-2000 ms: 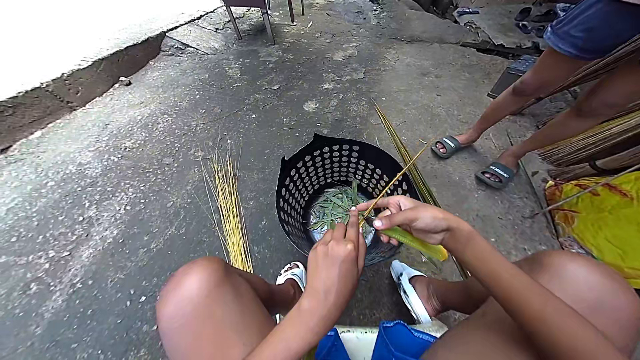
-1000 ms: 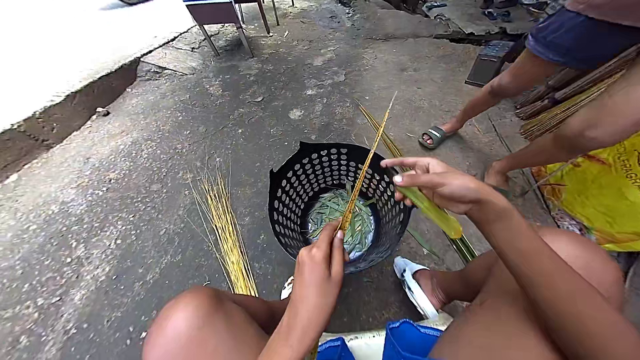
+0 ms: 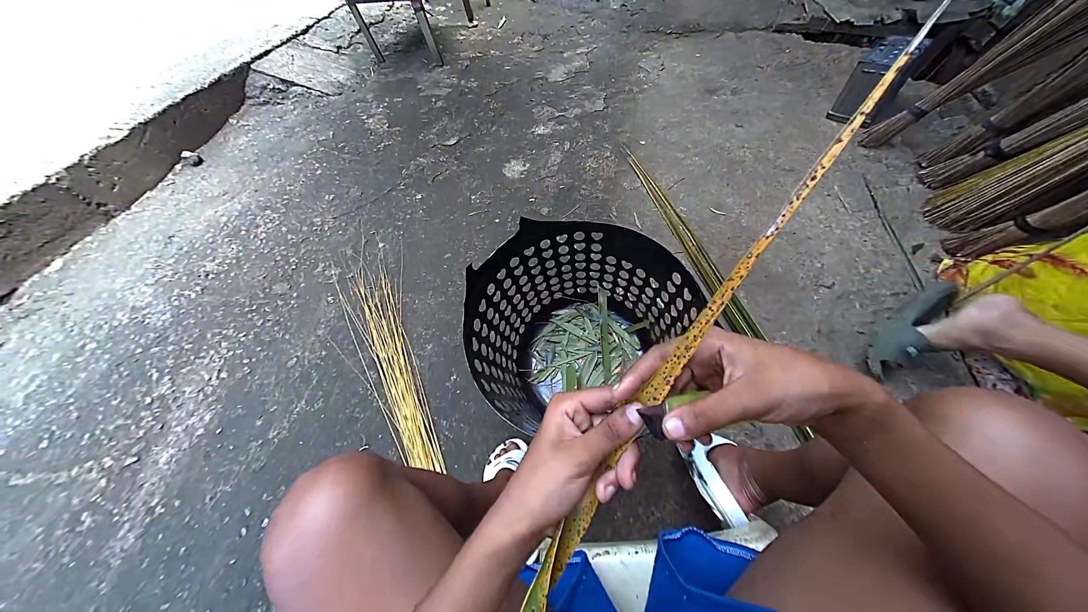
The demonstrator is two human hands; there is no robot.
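Observation:
A long yellow palm leaflet with brown spots [image 3: 738, 276] runs from my lap up to the upper right. My left hand [image 3: 586, 442] grips its lower part between thumb and fingers. Against the leaflet, close to the left fingertips, my right hand [image 3: 731, 382] holds a small knife [image 3: 653, 420] with a dark blade and a greenish-yellow handle, mostly covered by the palm. Below the hands stands a black perforated plastic basket [image 3: 586, 246], with green leaf strips [image 3: 586, 344] at its bottom.
A bundle of thin yellow ribs [image 3: 398, 374] lies left of the basket, and green-yellow leaflets [image 3: 697, 255] lie to its right. Tied stick brooms [image 3: 1011, 170] and a yellow sack [image 3: 1050, 314] are at the right, near another person's sandalled foot [image 3: 977, 327]. Chair legs [image 3: 395, 34] stand at the top.
The hands have come together on a wide spotted leaflet; one second ago they were apart, the left holding a narrower yellow piece. The other person's legs have mostly left the view.

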